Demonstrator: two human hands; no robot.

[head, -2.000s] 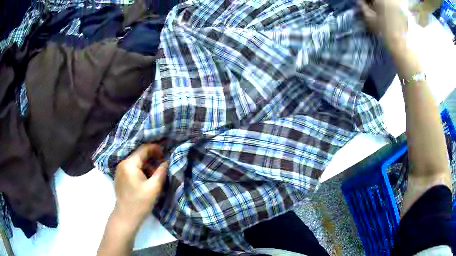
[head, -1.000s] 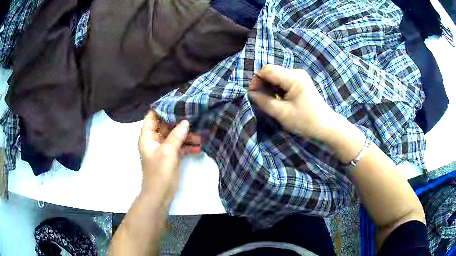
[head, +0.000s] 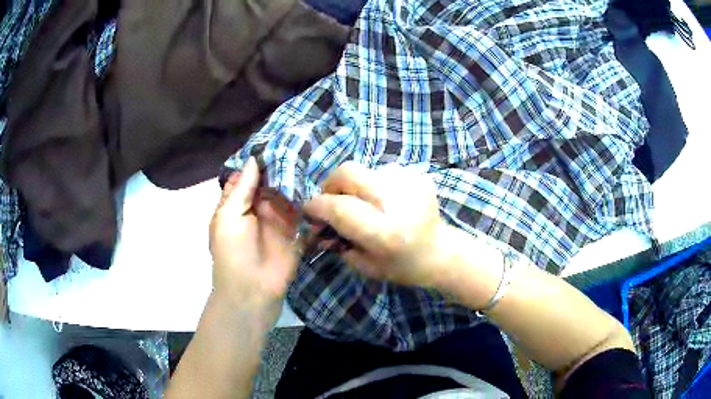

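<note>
A blue, white and brown plaid garment [head: 483, 101] lies bunched over the table, its near part hanging over the front edge. My left hand [head: 253, 234] holds a narrow edge of it between thumb and fingers, left of the middle. My right hand [head: 382, 222] is close beside it, fingers curled. A small dark tool with a bit of shiny metal, perhaps thread snips [head: 323, 245], shows in the right fist, mostly hidden. No thread end can be made out.
Brown lining [head: 183, 86] of other garments covers the table's left. Navy knit [head: 651, 109] lies at the upper right. The white table [head: 168, 257] curves across the front. A blue crate [head: 627, 292] with plaid garments stands at lower right, a black floral bag [head: 97, 374] at lower left.
My right hand has come down and left from the upper right, now close to my left hand. The left hand keeps hold of the garment edge. The view has shifted.
</note>
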